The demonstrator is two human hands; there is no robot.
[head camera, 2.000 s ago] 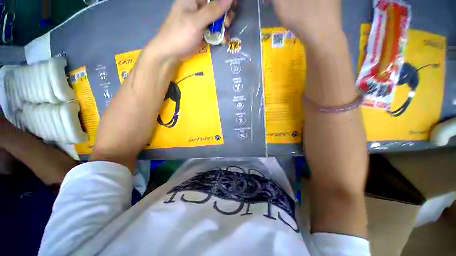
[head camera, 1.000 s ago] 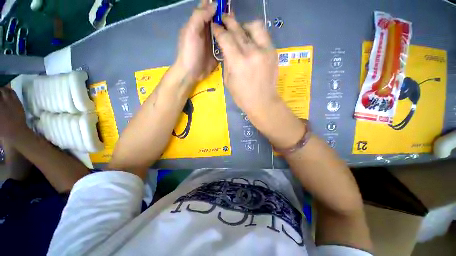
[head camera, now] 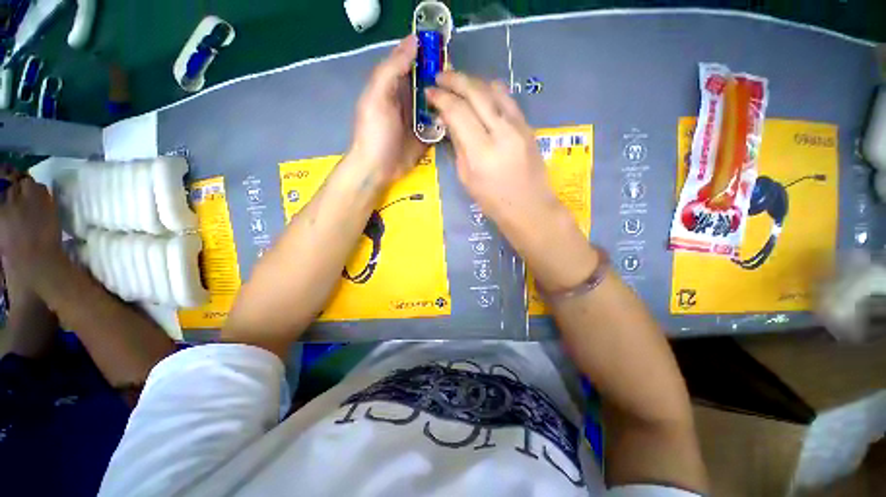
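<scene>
A white housing shell (head camera: 432, 128) stands lengthwise at the top centre, its hollow side showing. A bright blue battery (head camera: 428, 60) lies inside it, with a bit of red beside it. My left hand (head camera: 387, 112) holds the shell from its left side. My right hand (head camera: 481, 121) has its fingertips on the lower part of the battery and shell. The fingers hide part of the shell's inside; a circuit board cannot be made out.
Stacked white shells (head camera: 136, 228) stand at the left end of the printed cardboard (head camera: 573, 58). A snack packet (head camera: 722, 160) lies right. A filled housing (head camera: 204, 53) lies on the green conveyor. Another person's arm (head camera: 73, 291) is at left, a brown carton (head camera: 767, 417) lower right.
The shell now shows whole, with the battery inside it. My right hand came over to it from the right since two seconds ago. A blurred white shape has appeared at the right edge.
</scene>
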